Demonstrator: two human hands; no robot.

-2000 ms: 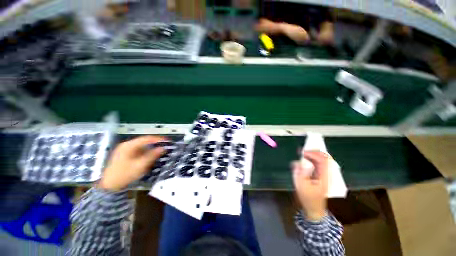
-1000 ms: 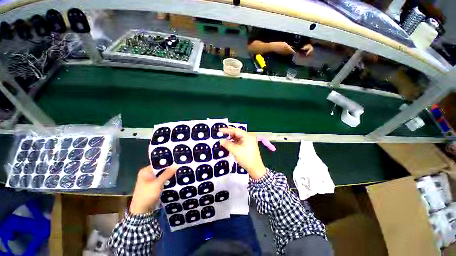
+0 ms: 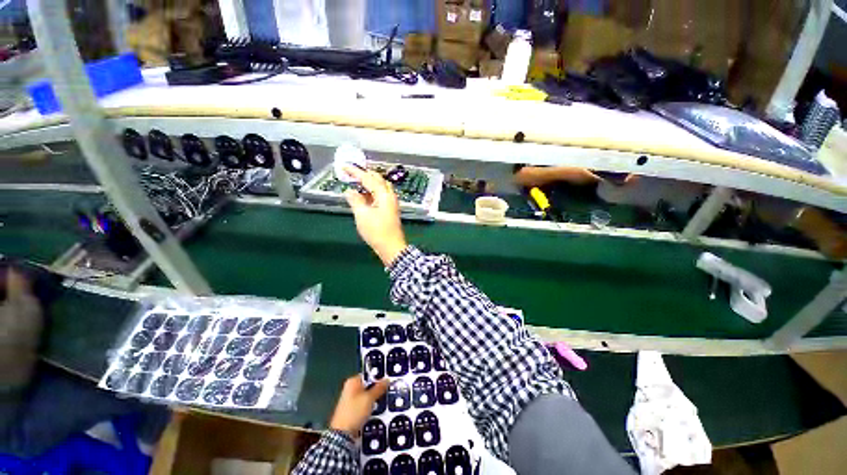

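Observation:
My left hand (image 3: 357, 405) grips the left edge of a label sheet (image 3: 412, 411), a white page with rows of black rounded labels. My right forearm crosses over the sheet's upper right part and hides some of it. My right hand (image 3: 373, 206) is raised at the shelf's front edge and pinches a small pale rounded piece (image 3: 349, 156), likely a face label. It is just right of a row of black hung labels (image 3: 257, 151) on that edge. Whether the piece touches the edge is unclear.
Bagged label sheets (image 3: 206, 357) lie at left, a pink tool (image 3: 568, 355) and crumpled white piece (image 3: 666, 419) at right. A white camera housing (image 3: 738, 286) lies on the green belt. A circuit board tray (image 3: 420, 191) is behind my right hand. Another person's blurred arm shows at far left.
My right hand has moved from the sheet up to the shelf edge with the pale piece. The sheet and my left hand appear lower, and the view has tilted up, showing more shelf.

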